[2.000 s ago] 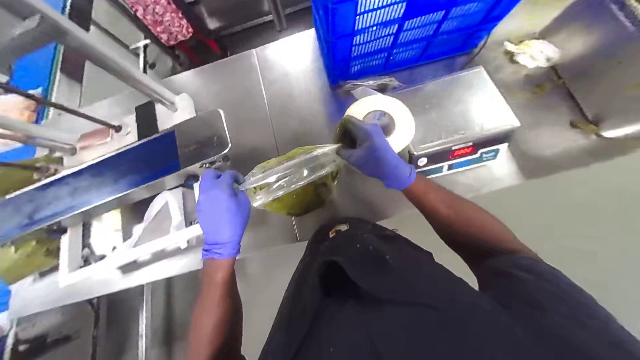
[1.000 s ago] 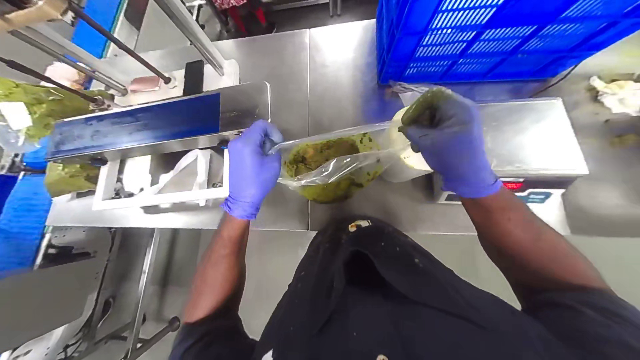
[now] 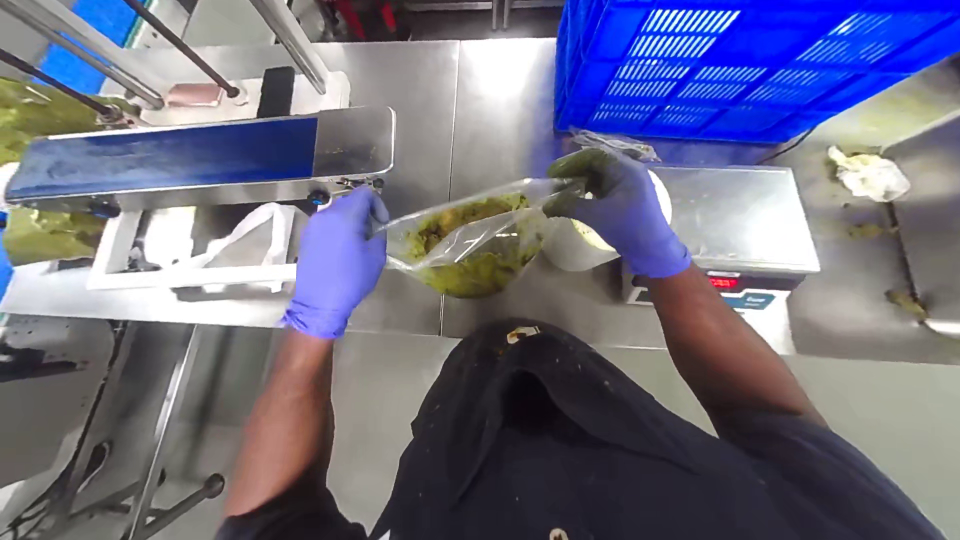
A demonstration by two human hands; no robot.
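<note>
A clear plastic bag [image 3: 480, 247] with a green, lumpy food mass inside hangs between both hands over the steel table. My left hand [image 3: 337, 259], in a purple glove, pinches the bag's left edge beside the end of a blue-belted conveyor [image 3: 202, 157]. The bag's right edge is gripped by my right hand [image 3: 619, 202], whose purple glove has fingers smeared dark green. Behind that hand a round white roll or tub [image 3: 660, 199] is partly hidden, and to its right stands a bench scale [image 3: 735, 217] with a lit red display.
Stacked blue plastic crates [image 3: 675, 75] stand at the back right. A crumpled whitish wrap [image 3: 870, 174] lies on the steel surface at far right, near green smears. Left of my left hand is a white frame [image 3: 187, 276] below the conveyor. Green filled bags [image 3: 49, 232] lie at far left.
Both hands keep hold of the bag's edges. The bag's top, narrower two seconds ago, is spread wider and shows more of the green mass. The view has shifted.
</note>
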